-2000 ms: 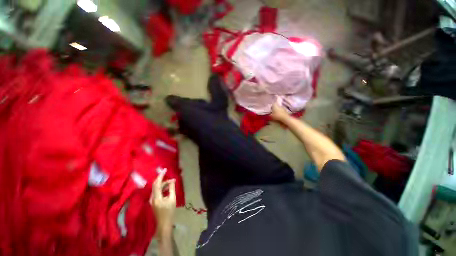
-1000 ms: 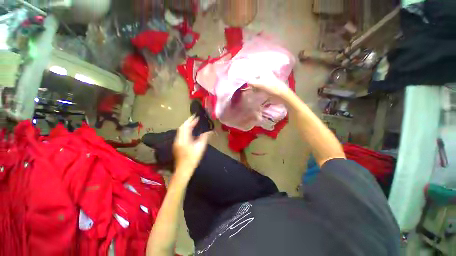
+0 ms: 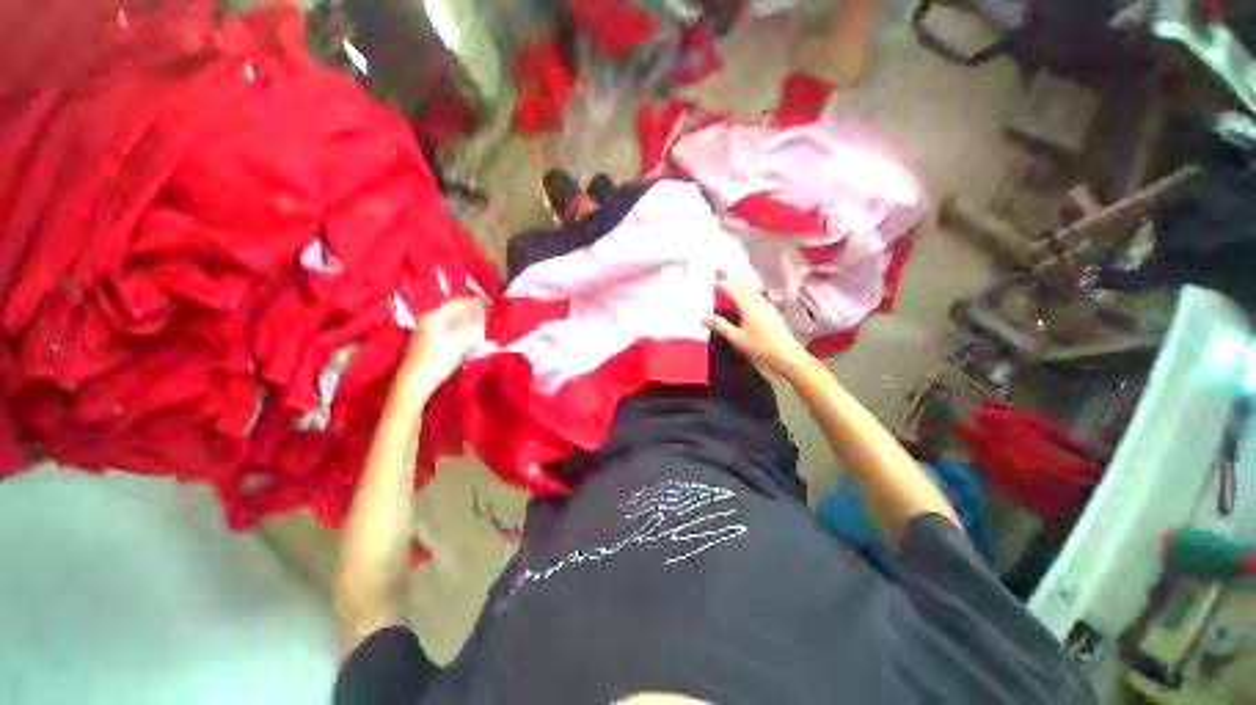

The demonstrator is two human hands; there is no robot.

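Note:
A red garment piece with pale pink lining (image 3: 620,296) lies spread across the wearer's lap, lining up, red along its near edge. My left hand (image 3: 448,338) grips its left side, next to the large red pile (image 3: 207,248). My right hand (image 3: 748,320) is at its right edge, fingers on the cloth. The lining-out pile (image 3: 827,179) is on the floor ahead, just beyond the garment's right side. Small pale tabs poke from the red pile.
A pale table surface (image 3: 124,592) is at lower left. At right are a pale table edge (image 3: 1123,468), red cloth (image 3: 1033,455) and blue cloth (image 3: 854,517) beneath. Red scraps and metal frames stand around the floor ahead.
The right hand has come back from the lining-out pile to the lap. The left hand, empty before, has taken hold of cloth. A red and pale garment now lies over the lap.

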